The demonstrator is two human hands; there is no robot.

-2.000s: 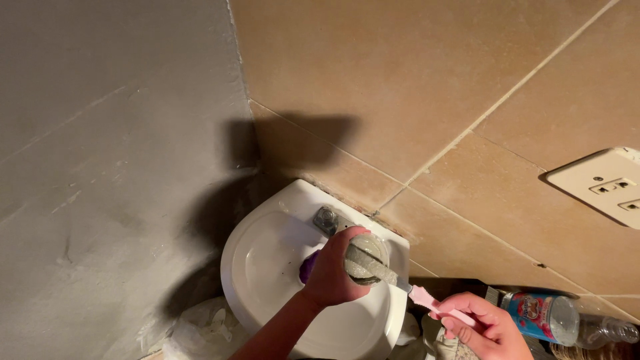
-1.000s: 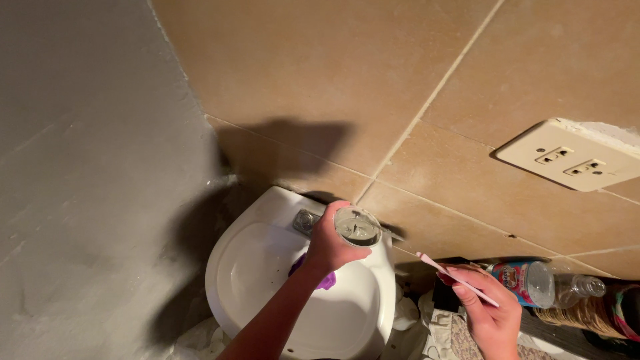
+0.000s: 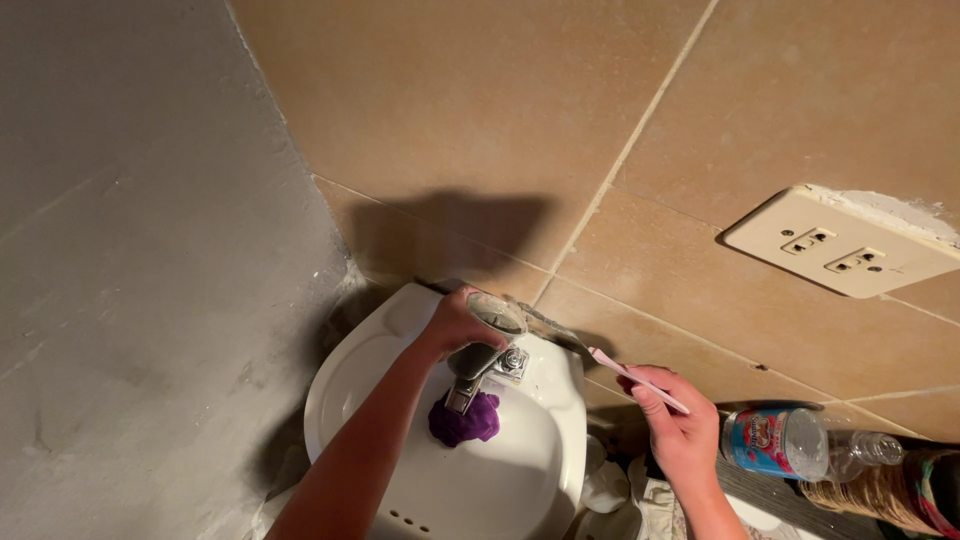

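My left hand (image 3: 457,328) grips a clear cup (image 3: 496,315) with grey paste inside, held above the back of a white washbasin (image 3: 551,420). In my right hand (image 3: 670,397) is a pink-handled spatula or knife (image 3: 637,377); its narrow blade (image 3: 553,324) carries grey paste and lies at the seam between the basin's back edge and the tiled wall. Whether the blade touches the wall cannot be told. A metal faucet (image 3: 459,397) sticks out below the cup, over a bunched purple cloth (image 3: 469,421) in the bowl.
Tan wall tiles (image 3: 465,97) meet a grey wall (image 3: 150,225) at the left corner. An outlet plate (image 3: 847,244) is on the tiles at right. Below it a labelled plastic container (image 3: 776,442), a clear bottle (image 3: 862,452) and a twine-wrapped object (image 3: 862,491) stand on a dark surface (image 3: 757,480).
Two seconds ago the blade was at the cup's mouth. My right hand has since drawn it away, and the blade is now at the basin's back edge. My left hand still holds the cup.
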